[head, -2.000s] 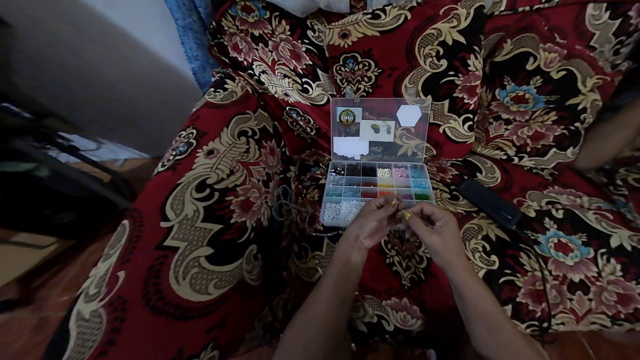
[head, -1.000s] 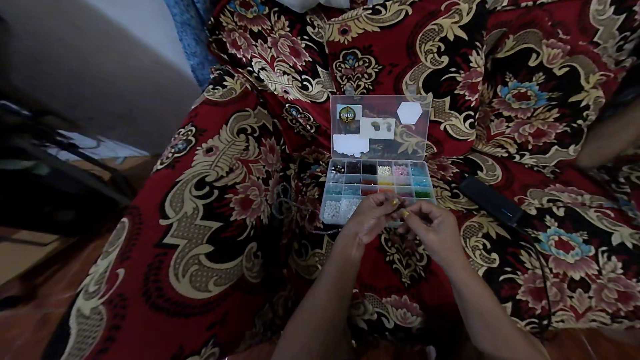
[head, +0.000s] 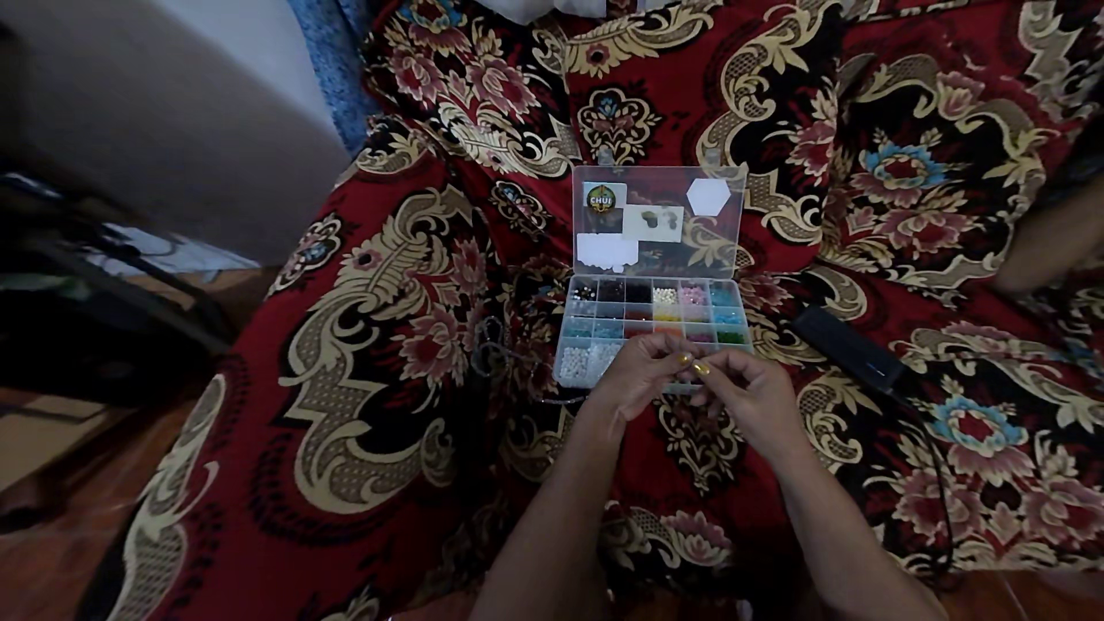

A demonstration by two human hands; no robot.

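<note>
A clear plastic bead organizer box lies on the sofa with its lid raised. Its compartments hold white, black, yellow, orange, pink, blue and green beads. My left hand and my right hand meet over the box's near edge, thumbs and forefingers pinched together. Both thumbnails look yellow. Whatever lies between the fingertips is too small to make out. A thin string or wire with dark beads lies by the box's left front corner.
A black device with a cable lies right of the box. Floral red fabric covers the sofa. Part of another person's arm shows at the right. Dark equipment stands at the left.
</note>
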